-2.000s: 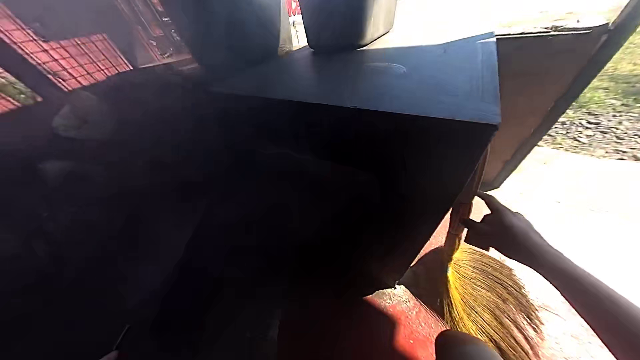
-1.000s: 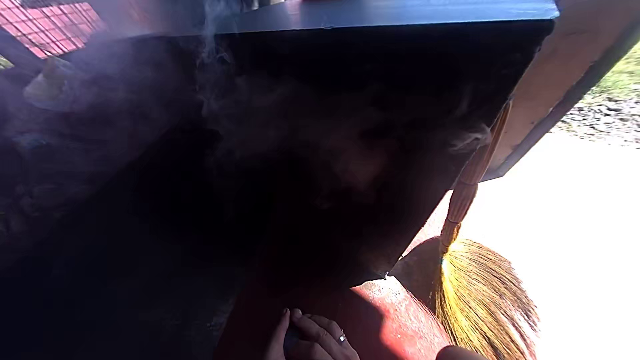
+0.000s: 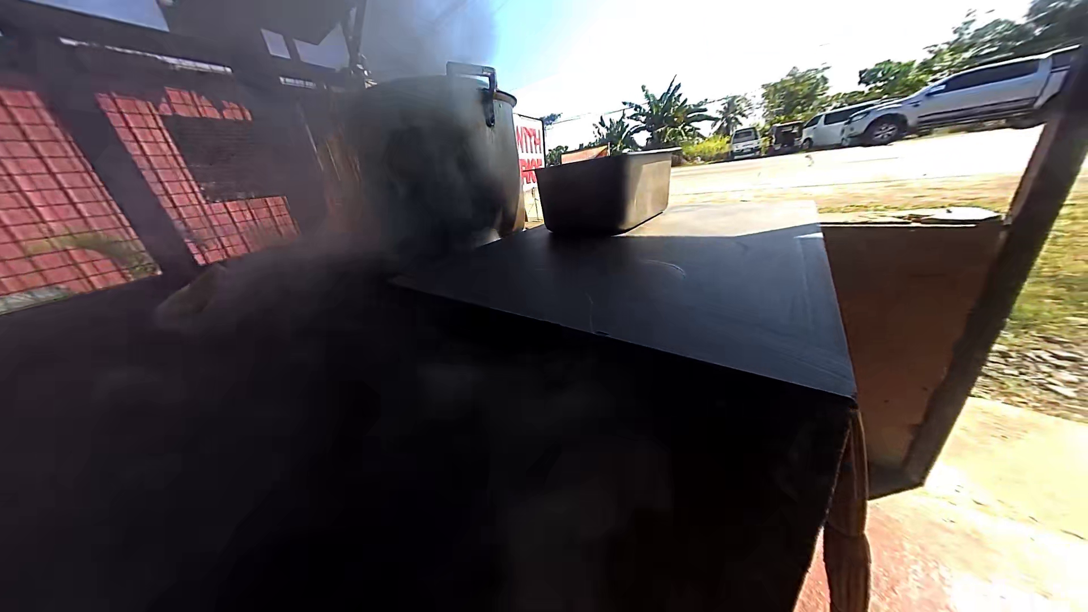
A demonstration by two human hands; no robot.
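Note:
Neither of my hands shows in the head view, so what they hold or touch is hidden. A flat-topped counter with a dark front fills the middle and right. On its top stands a rectangular metal pan. Behind and left of the pan is a large metal pot with a loop handle, half veiled by smoke. The bound handle of a broom leans upright at the counter's right front corner; its bristles are out of view. The area below the counter top is too dark to make out.
Smoke drifts over the left side, before a red wall with a metal grid. A framed board stands right of the counter. Beyond it lie gravel, a road and parked vehicles, among them a silver pickup truck.
The view has tilted up. A hand beside the broom handle two seconds ago, and a hand with a ring low in the middle one second ago, are both out of view now.

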